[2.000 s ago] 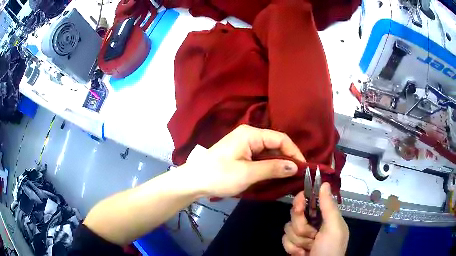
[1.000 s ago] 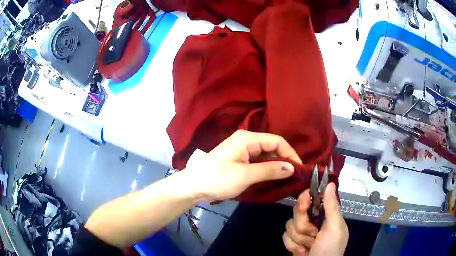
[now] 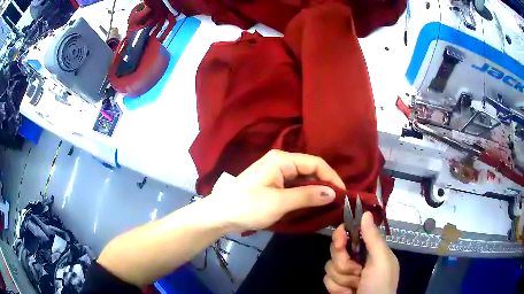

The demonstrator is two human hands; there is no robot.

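A dark red garment [image 3: 339, 97] lies over the white table and bunches up at its front edge. My left hand [image 3: 270, 192] pinches the garment's edge between thumb and fingers. My right hand [image 3: 365, 261] holds small dark thread snips [image 3: 353, 221] upright, with the handles mostly hidden in the palm. The two pointed blades are apart, in front of the red edge just right of my left thumb. Whether a thread lies between the blades is too small to tell.
A sewing machine [image 3: 471, 74] stands at the right, with metal guides. A phone [image 3: 133, 51] rests on a round red object [image 3: 141, 72] beside a grey box [image 3: 76, 54] at the left. Dark and white cloth [image 3: 51, 250] is piled on the floor.
The snips moved right along the edge, then back left towards my left thumb. My left hand keeps its pinch on the cloth. The view has shifted slightly.
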